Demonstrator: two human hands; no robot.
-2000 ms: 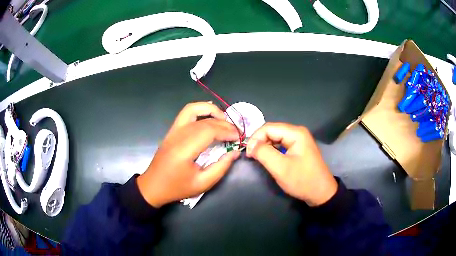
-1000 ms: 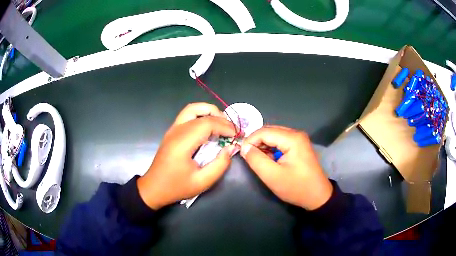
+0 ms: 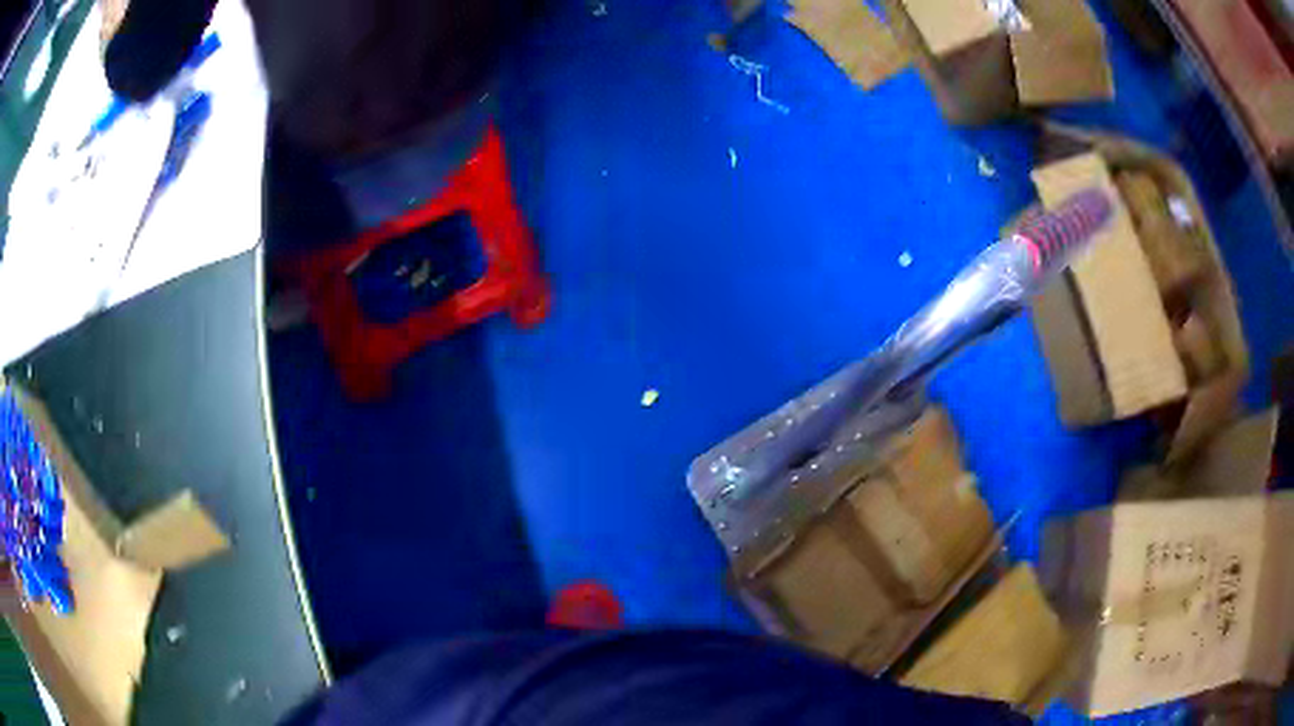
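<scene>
Neither of my hands is in the picture. A dark blue sleeve or garment point(image 3: 639, 688) of mine fills the bottom edge. Nearest at the left, the open cardboard battery box point(image 3: 107, 610) stands on the dark bench point(image 3: 213, 440), cut off by the left edge. Blue battery cells point(image 3: 31, 496) with thin red wires lie in it. The white housings and the circuit board are out of view.
A red stool point(image 3: 490, 227) stands on the blue floor point(image 3: 625, 312), with a person's dark clothing point(image 3: 383, 57) above it. White sheeting point(image 3: 213, 170) covers the far bench. Several cardboard boxes point(image 3: 1192, 596) and a plastic-wrapped long object point(image 3: 908, 355) lie at right.
The view has swung far right and down, from the bench to the floor. My hands and the white housings have left the picture. The battery box now shows at the left edge.
</scene>
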